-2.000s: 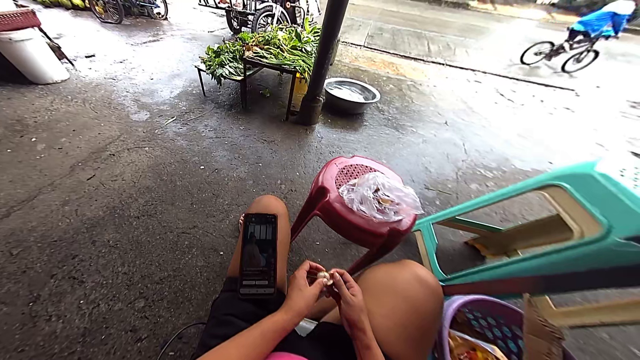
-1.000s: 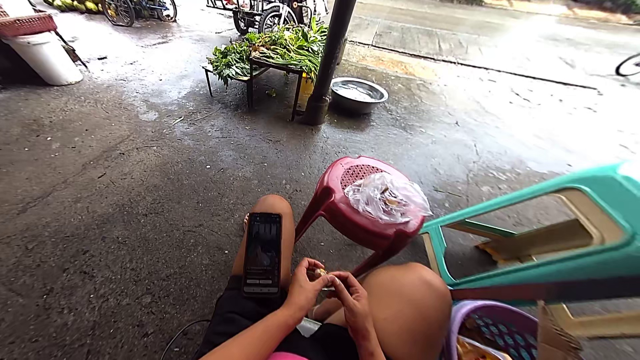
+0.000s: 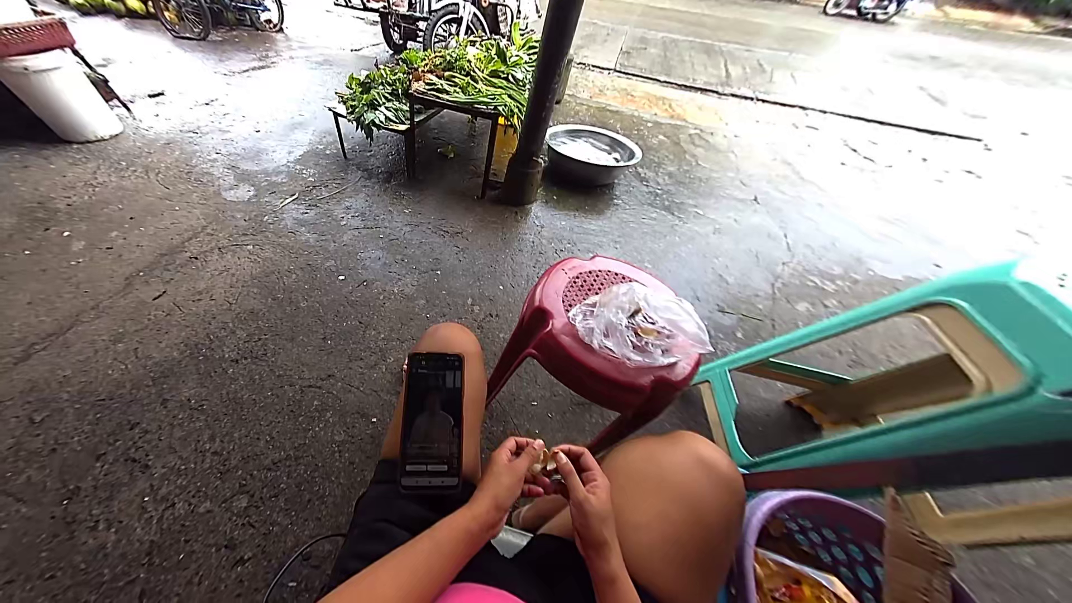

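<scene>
My left hand (image 3: 511, 477) and my right hand (image 3: 584, 486) meet between my knees, fingertips closed on a small pale and brownish piece of food (image 3: 548, 463) that I cannot name for certain. A smartphone (image 3: 432, 423) with its screen lit lies on my left thigh. Just beyond my hands stands a dark red plastic stool (image 3: 569, 352), and on it rests a clear plastic bag (image 3: 641, 325) with small brownish bits in it.
A teal plastic stool (image 3: 846, 435) lies at the right, above a purple plastic basket (image 3: 758, 519) with a cardboard piece (image 3: 914, 553). Farther off are a metal basin (image 3: 593, 159), a dark pole (image 3: 544, 100), leafy greens (image 3: 477, 75) on low stands and a white bucket (image 3: 63, 96).
The cyclist in blue has left the view at the upper right, and a motorcycle now shows there. My hands stay together, with small finger movements around the piece.
</scene>
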